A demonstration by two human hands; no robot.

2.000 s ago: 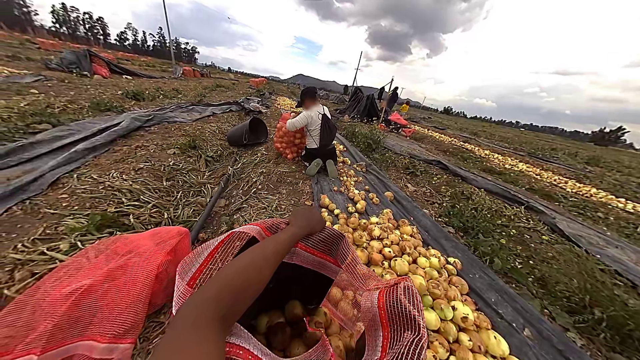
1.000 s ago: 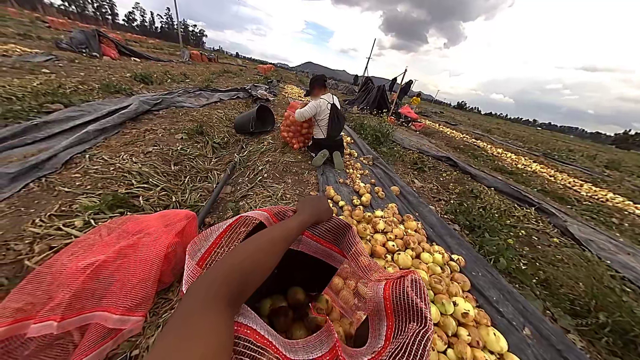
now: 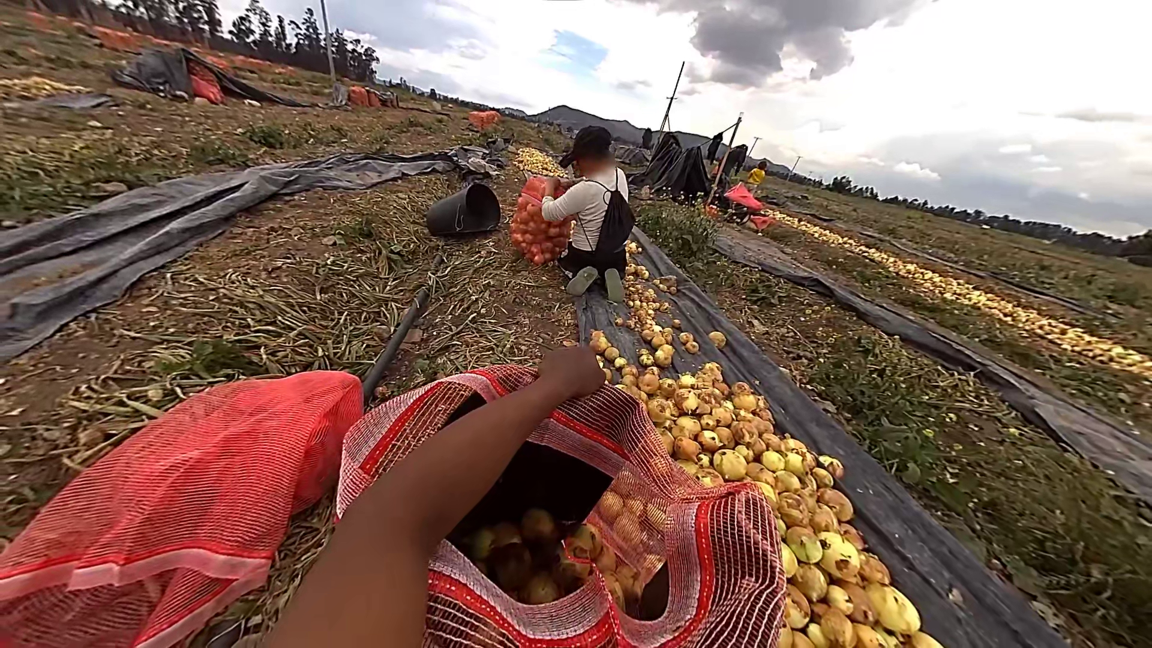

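A red and white mesh sack (image 3: 720, 558) stands with its mouth gaping at the bottom centre, onions (image 3: 540, 540) lying inside it beside something dark. My left arm reaches across the mouth, and my left hand (image 3: 572, 371) is closed on the far rim of the sack. My right hand does not show. A long heap of yellow onions (image 3: 774, 468) runs along a dark ground sheet (image 3: 864, 486), touching the sack's right side. Left of the sack lies another red mesh sack (image 3: 189, 486), which looks slack.
Ahead, a person (image 3: 589, 211) kneels by a full mesh sack of onions (image 3: 538, 225). A black bucket (image 3: 463, 211) lies tipped over nearby. A dark pipe (image 3: 400, 333) crosses the dry stalks. Another row of onions (image 3: 972, 292) stretches along the right.
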